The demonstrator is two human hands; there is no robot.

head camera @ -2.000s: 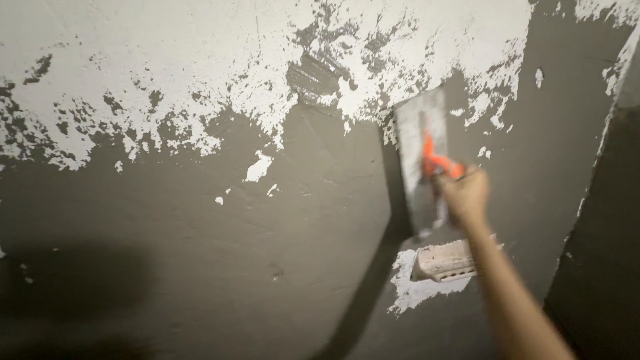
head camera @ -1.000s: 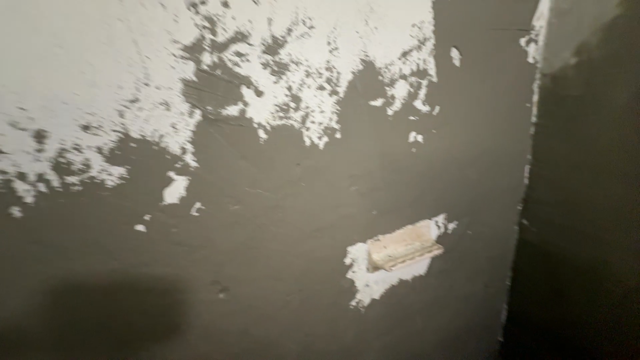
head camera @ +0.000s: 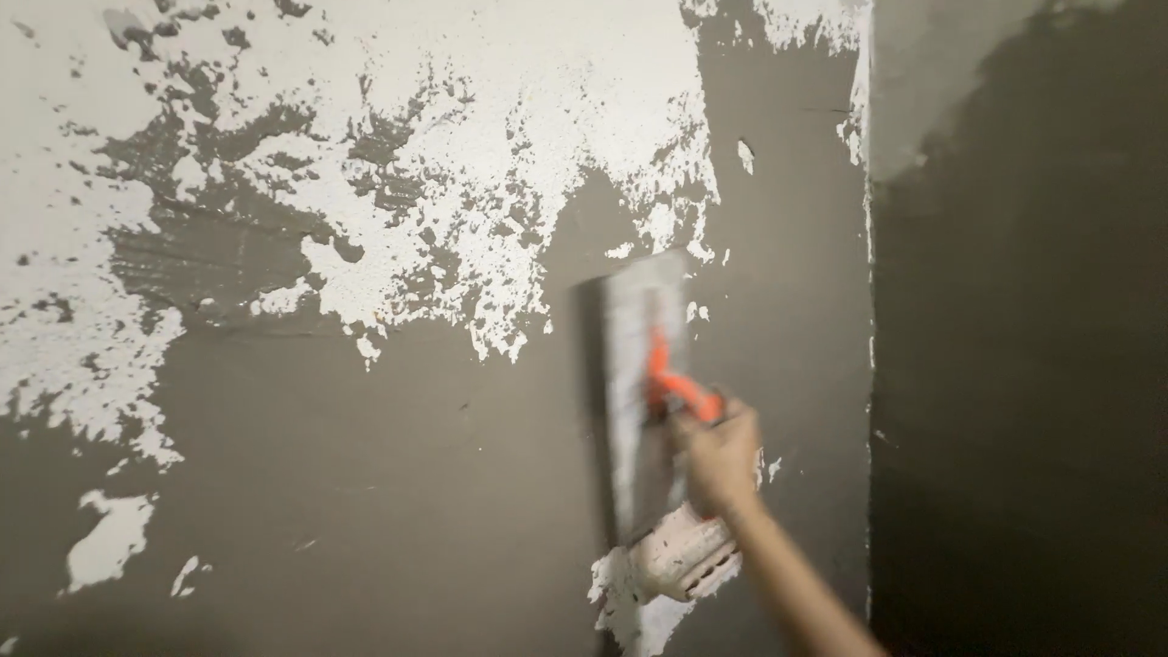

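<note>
My right hand (head camera: 721, 452) grips the orange handle of a plastering trowel (head camera: 643, 365), a long metal blade held nearly upright. Blurred by motion, the blade lies against or close to the wall, at the lower edge of the white coating; contact cannot be told. The wall (head camera: 383, 511) is grey-brown below, with a patchy white layer (head camera: 566, 82) above. Just under the hand, a pale fixture with slots (head camera: 684, 552) protrudes from the wall, ringed by a ragged white patch. My left hand is out of view.
To the right, a vertical corner edge (head camera: 870, 347) with white flecks meets a darker wall (head camera: 1022, 411). Small white patches (head camera: 109, 538) mark the lower left of the grey surface.
My right hand and the trowel, out of view one second ago, are back in view above the slotted fixture. Two seconds ago they were also above it.
</note>
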